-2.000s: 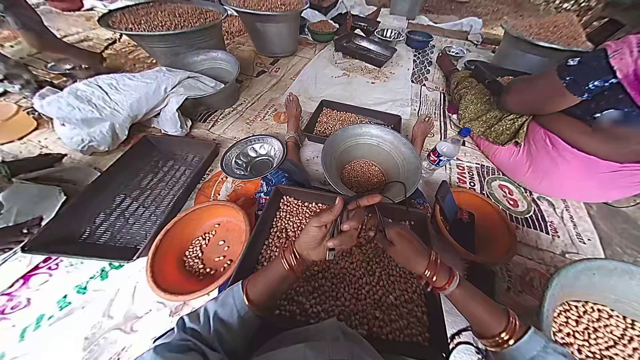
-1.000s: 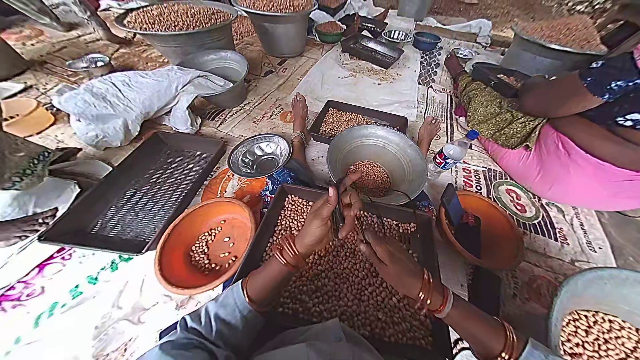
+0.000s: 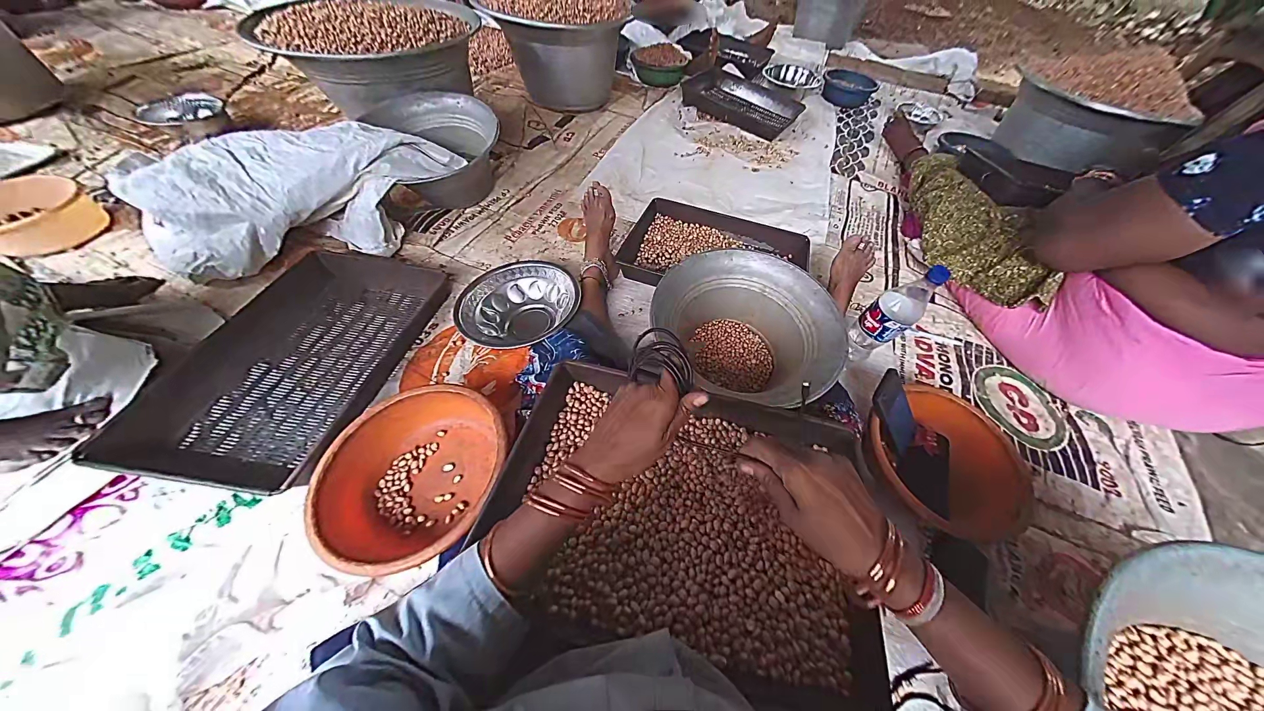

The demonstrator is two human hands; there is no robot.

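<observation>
A dark rectangular tray [image 3: 538, 434] full of round brown nuts [image 3: 691, 553] lies in my lap. Above its far part, my left hand [image 3: 637, 425] is closed on a coiled black cable [image 3: 662, 357]. My right hand [image 3: 815, 494] is lower and to the right, over the nuts, its fingers bent near a thin dark strand that runs between the hands; whether it grips the strand is unclear. Just beyond the tray stands a metal basin [image 3: 805, 326] with smaller nuts in it. To the right, a phone [image 3: 923, 454] leans in an orange bowl [image 3: 1002, 474].
Left are an orange bowl [image 3: 341, 474] with a few nuts, a steel dish [image 3: 474, 306] and a perforated black tray [image 3: 247, 395]. A plastic bottle [image 3: 894, 314] stands beyond my right hand. A person in pink cloth [image 3: 1116, 346] sits at right. Large tubs [image 3: 395, 74] stand farther back.
My two hands have moved apart from each other, and the left one now shows its back. The coiled cable stands out above my left hand.
</observation>
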